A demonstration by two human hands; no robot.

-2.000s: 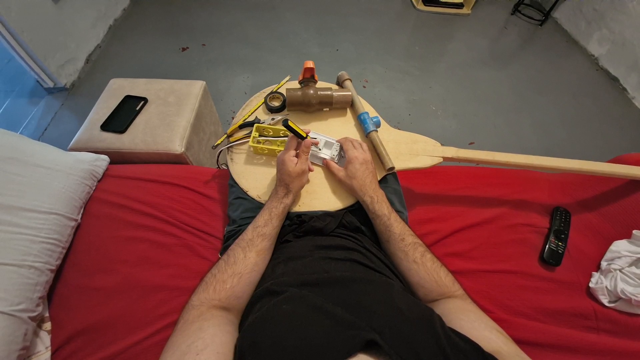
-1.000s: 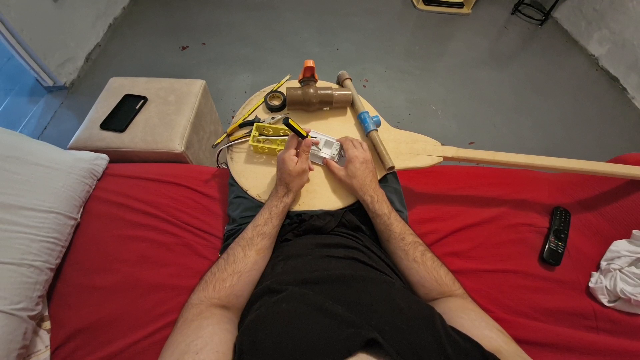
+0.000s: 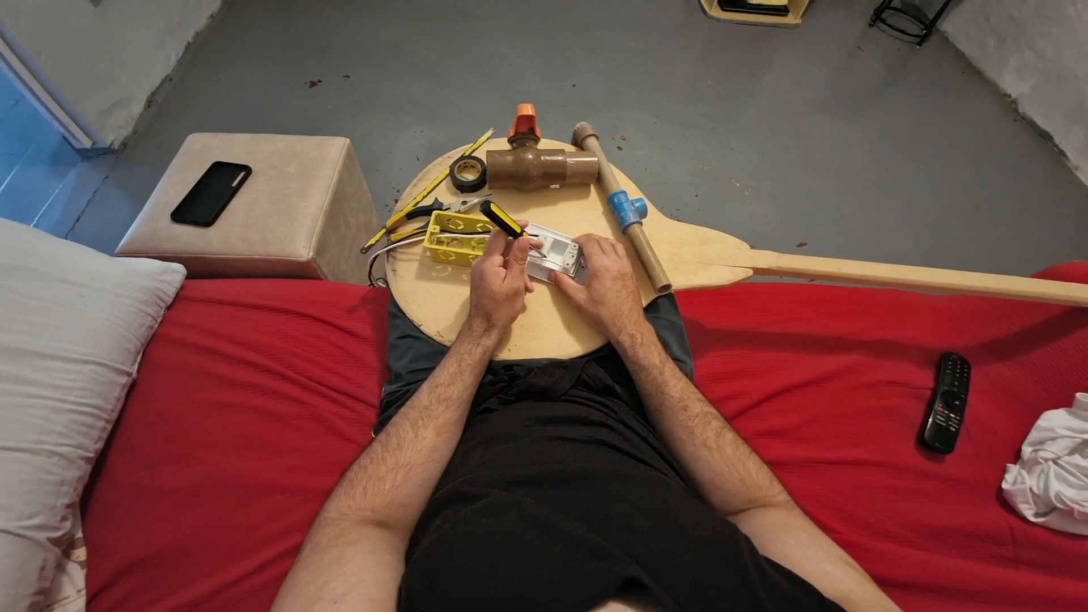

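Observation:
My left hand (image 3: 500, 285) grips a black-and-yellow screwdriver (image 3: 502, 219), its handle pointing up to the left and its shaft over a white electrical outlet plate (image 3: 557, 252). My right hand (image 3: 605, 285) holds the right end of that plate, thumb at its near edge. A yellow electrical box (image 3: 453, 246) lies just left of the plate, with a white cable (image 3: 398, 246) running through it. Pliers (image 3: 425, 212) with black-and-yellow handles lie behind the box. All rest on a round wooden board (image 3: 442, 313) over my lap. The screwdriver's tip is hard to make out.
At the board's back are black tape (image 3: 468, 173), a yellow folding ruler (image 3: 442, 176) and a brown ball valve (image 3: 540, 169). A brown pipe with a blue tee (image 3: 627, 210) lies right. A phone (image 3: 211, 194) sits on a beige pouf (image 3: 327, 212); a remote (image 3: 945, 403) lies on red fabric.

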